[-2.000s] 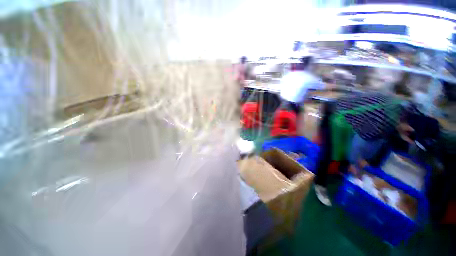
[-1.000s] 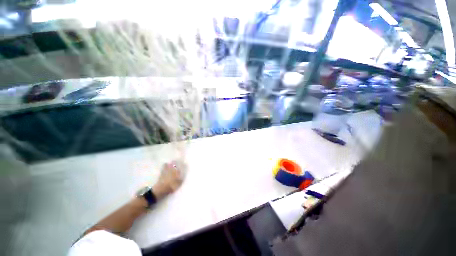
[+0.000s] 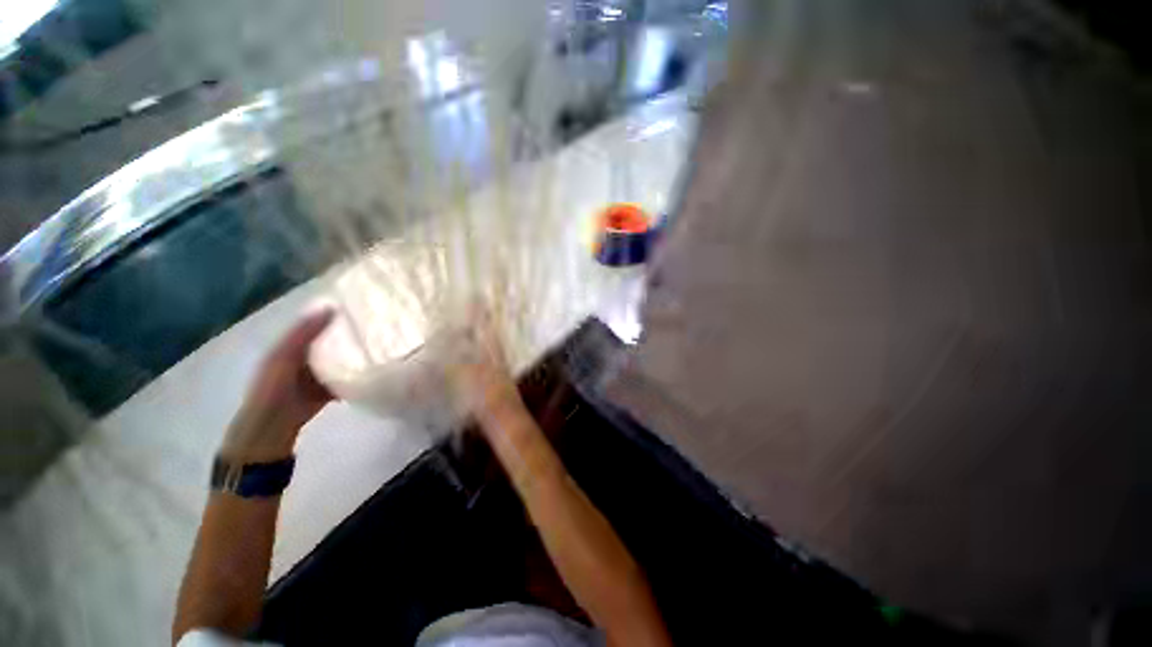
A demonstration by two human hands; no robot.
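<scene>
A milky white rounded plastic housing (image 3: 379, 335) is held between both hands above the white-topped bench, blurred and partly veiled by pale strands. My left hand (image 3: 288, 367), with a dark watch on the wrist, grips its left side. My right hand (image 3: 474, 373) is at its right side; the fingers are blurred and partly hidden by the strands.
A tape dispenser with an orange ring (image 3: 622, 234) lies on the bench (image 3: 202, 436) beyond the hands. A large grey machine body (image 3: 910, 291) fills the right. A dark green conveyor belt (image 3: 177, 272) runs at the left behind the bench.
The view has turned down. My right hand has come into view, and a white housing is now held between both hands. My left hand rested on the bench before.
</scene>
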